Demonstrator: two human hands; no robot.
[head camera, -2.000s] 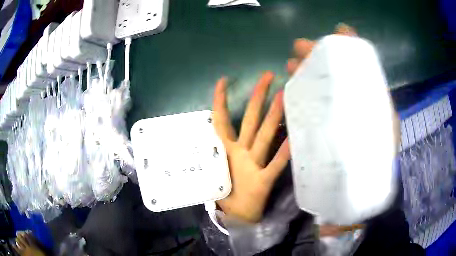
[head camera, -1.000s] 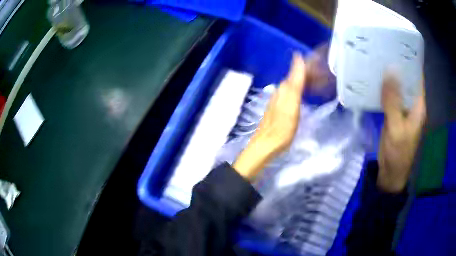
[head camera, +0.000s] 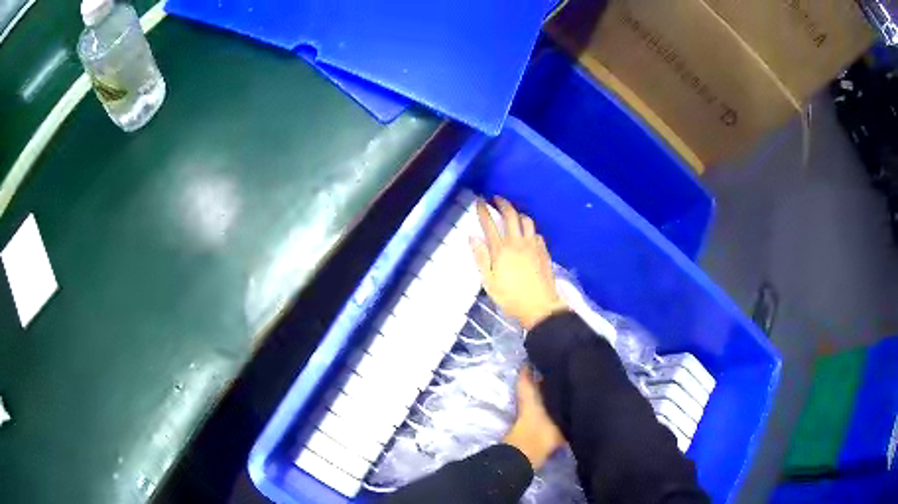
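White power strips (head camera: 394, 345) stand on edge in a long row along the left side of the blue bin (head camera: 630, 231). My right hand (head camera: 517, 264) reaches to the far end of this row, its fingers over the end power strip. My left hand (head camera: 534, 423) is lower down among the bagged power cords (head camera: 443, 404); its fingers are partly hidden, so its hold is unclear. More white strips (head camera: 684, 389) stand along the bin's right side, partly covered by my right sleeve.
The dark green bench (head camera: 187, 246) lies left of the bin, bearing a clear bottle (head camera: 123, 69) and a white card (head camera: 30, 271). Blue plastic sheets (head camera: 414, 49) overhang its far end. Another blue bin (head camera: 650, 167) and a cardboard carton (head camera: 689, 79) lie beyond.
The strip piece held up in my right hand is no longer raised; that hand is now at the left row's far end. My left hand has lowered into the cords. The view has shifted from bench to bin.
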